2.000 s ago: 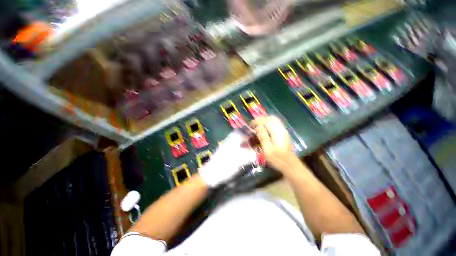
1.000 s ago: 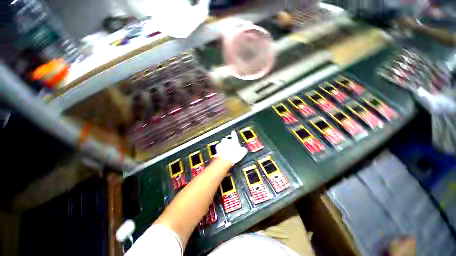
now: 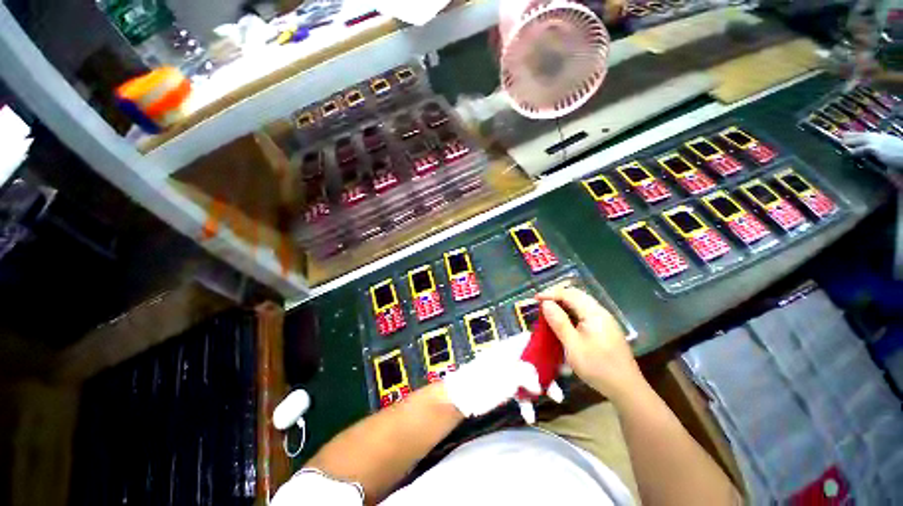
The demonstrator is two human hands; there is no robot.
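My gloved left hand (image 3: 492, 381) and my bare right hand (image 3: 591, 341) meet over the front edge of the near clear phone tray (image 3: 492, 259). Between them they hold a plain red back cover (image 3: 542, 353), tilted. The left fingers are at its lower end, the right thumb and fingers at its upper right. Whether a phone is under the cover is hidden. The tray holds yellow-framed keypad phones (image 3: 423, 291) in two rows; one back-row pocket is empty. My hands and left forearm hide parts of the front row.
A second full phone tray (image 3: 661, 208) lies to the right. Grey cover trays (image 3: 792, 385) with a red cover (image 3: 824, 488) are at lower right. Stacked phone trays (image 3: 386, 178) and a pink fan (image 3: 554, 61) are behind. A white earphone case or charger (image 3: 291, 408) lies left. Another person's gloved hand (image 3: 876, 146) is far right.
My left hand has moved from the back row towards me, and a back-row pocket is now empty. My right hand has come from the grey trays to meet it at the red cover.
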